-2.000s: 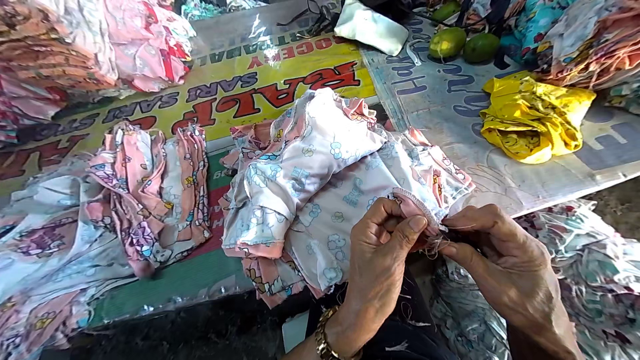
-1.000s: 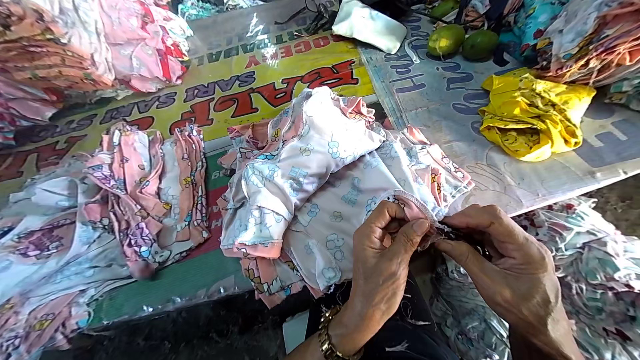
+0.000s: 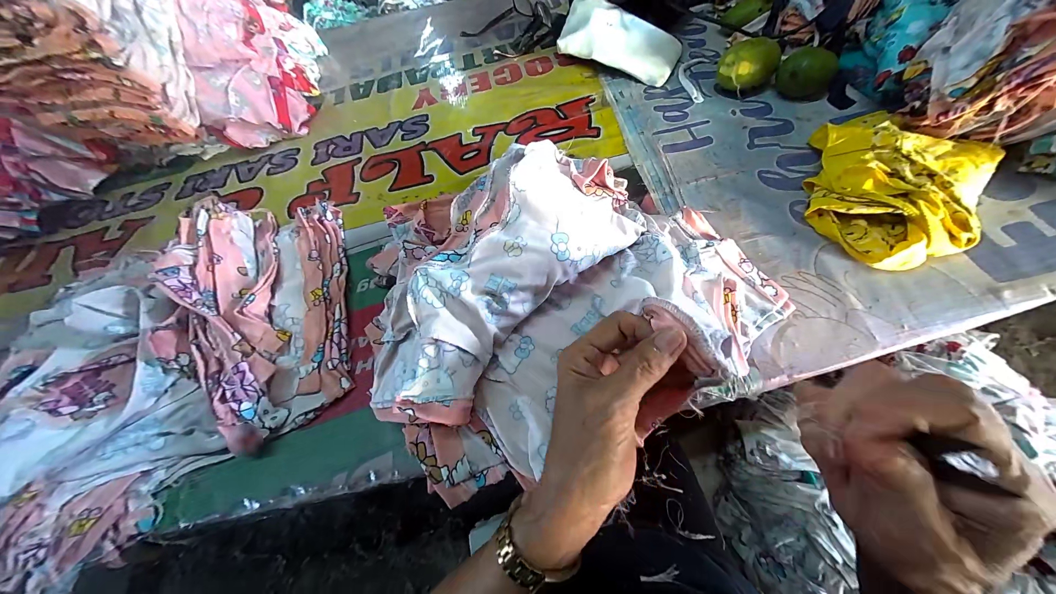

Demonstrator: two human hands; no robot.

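A white and pink printed cloth garment (image 3: 528, 305) lies on a layered stack near the table's front edge. My left hand (image 3: 606, 388), with a metal-band watch on its wrist, pinches the pink seamed edge at the garment's lower right. Loose threads hang below that edge. My right hand (image 3: 932, 470) is blurred and apart from the garment, off the table edge to the right. Its fingers are curled around a small dark object that I cannot make out clearly.
Folded pink printed pieces (image 3: 256, 313) and a white garment (image 3: 82, 388) lie left. A yellow cloth bundle (image 3: 899, 190), green fruits (image 3: 749, 64) and a white pouch (image 3: 619, 40) are behind. Cloth piles (image 3: 239, 66) stand at the back left; more cloth (image 3: 784, 495) lies below the table's right edge.
My right hand has moved off the garment edge, down and to the right. My left hand still pinches the edge in about the same place.
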